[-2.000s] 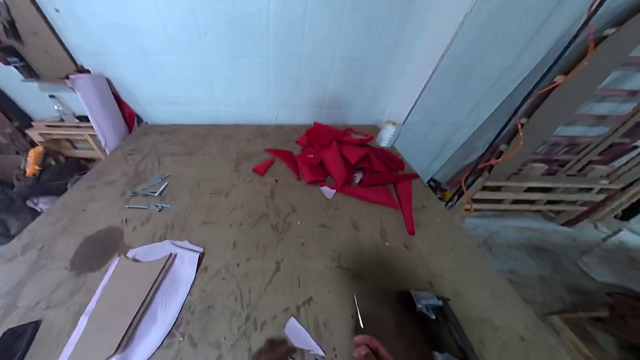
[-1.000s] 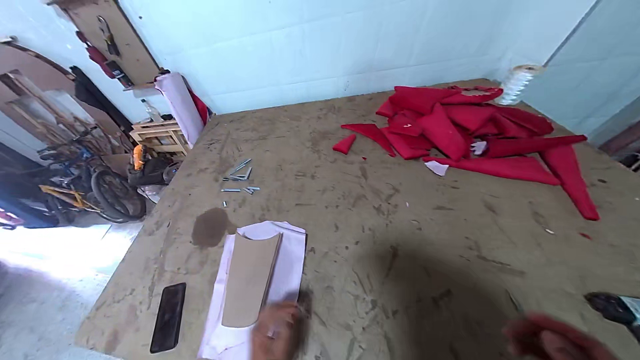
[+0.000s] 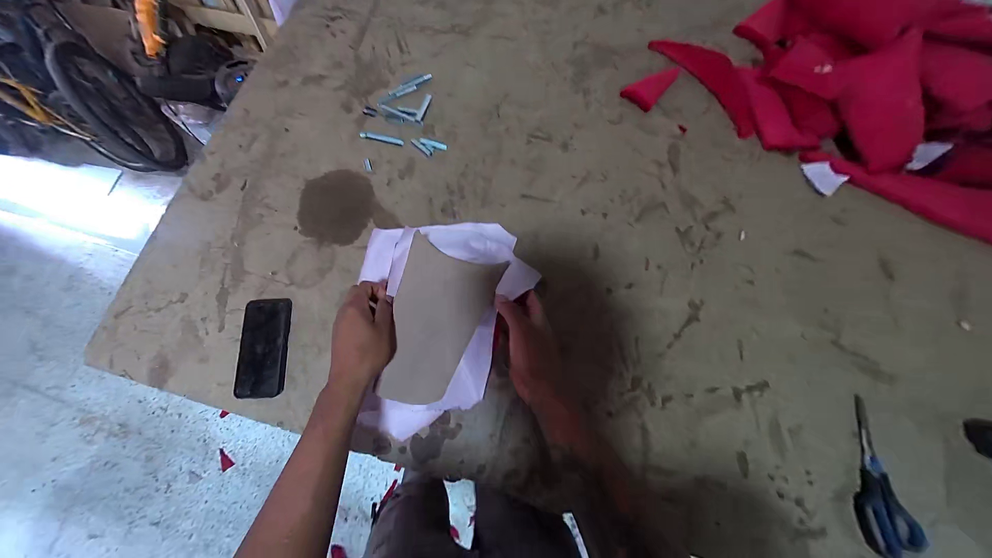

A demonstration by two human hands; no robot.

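A tan cardboard template (image 3: 438, 325) lies over pale lilac material (image 3: 473, 387) near the table's front edge. My left hand (image 3: 363, 337) pinches the left side of the two between thumb and fingers. On the right side, my right hand (image 3: 531, 341) grips the lilac material beside the cardboard, with a bit of red showing under it. Blue-handled scissors (image 3: 882, 488) rest on the table at the lower right. A black smartphone (image 3: 263, 349) lies to the left of my left hand.
Several metal bolts or pins (image 3: 399, 112) lie on the worn tabletop (image 3: 659, 325). Red fabric scraps (image 3: 860, 93) are heaped at the upper right. A dark object (image 3: 978, 436) shows at the right edge. Beyond the table's left edge stands a bicycle (image 3: 108, 101).
Both hands have come onto the cardboard and lilac material, which lay flat on the table before. The right hand has moved left, away from the scissors' side. The view has tilted down.
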